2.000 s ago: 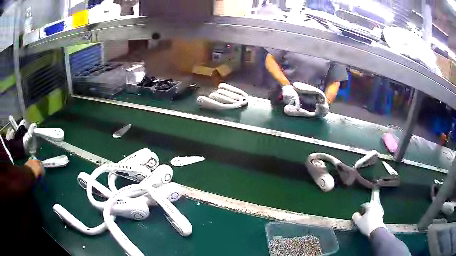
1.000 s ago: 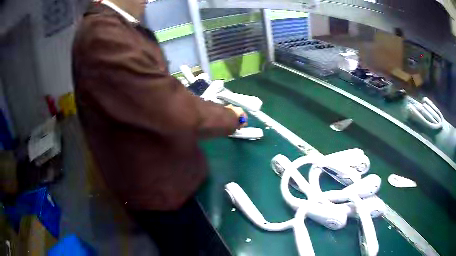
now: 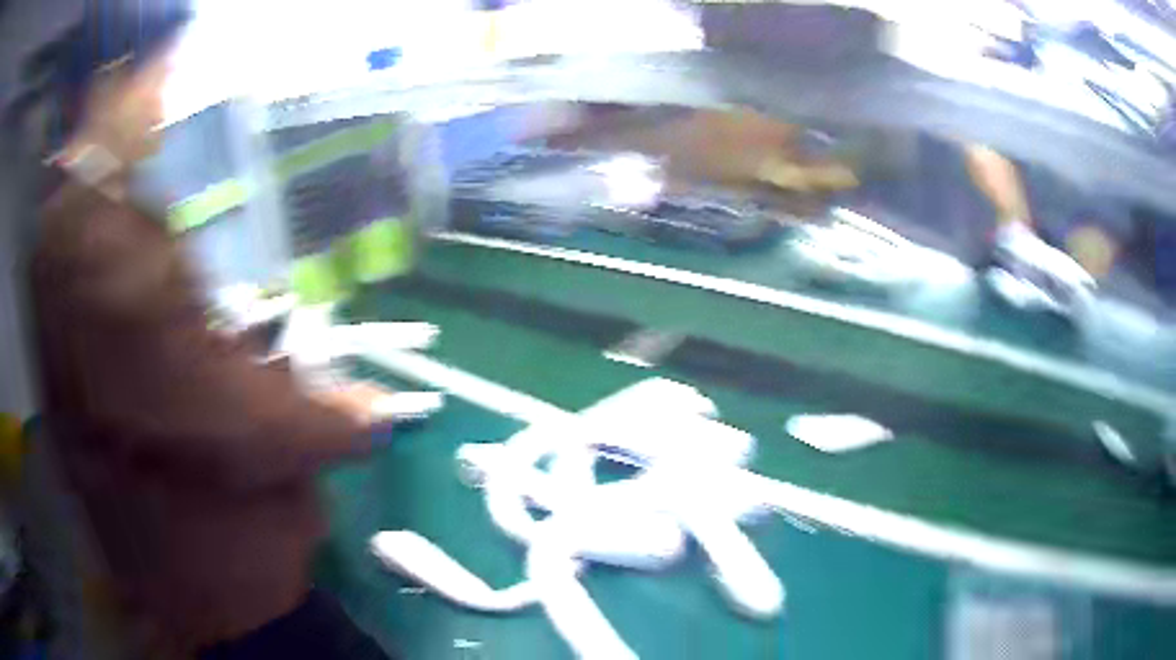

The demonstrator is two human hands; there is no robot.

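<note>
Neither of my hands is in the picture. The view is blurred by motion. A tangled pile of white neck fans (image 3: 606, 529) lies nearest in front of me, on the green bench (image 3: 838, 593) and over the pale rail beside the belt. One fan's arm stretches out to the left of the pile. A loose white housing cover (image 3: 838, 432) lies on the green conveyor belt (image 3: 761, 348) right of the pile. Another small cover (image 3: 642, 346) lies farther back on the belt, blurred.
A person in a brown jacket (image 3: 168, 426) stands at the left, a hand near a white part (image 3: 406, 405). Across the belt, another person's gloved hand (image 3: 1038, 273) is near blurred white fans (image 3: 877, 252). A blurred pale tub (image 3: 1012, 625) is cut off at the bottom right.
The view swung left, then partly back right. My gloved hand, seen at the lower right two seconds ago, is out of the picture. The fan pile looks much the same.
</note>
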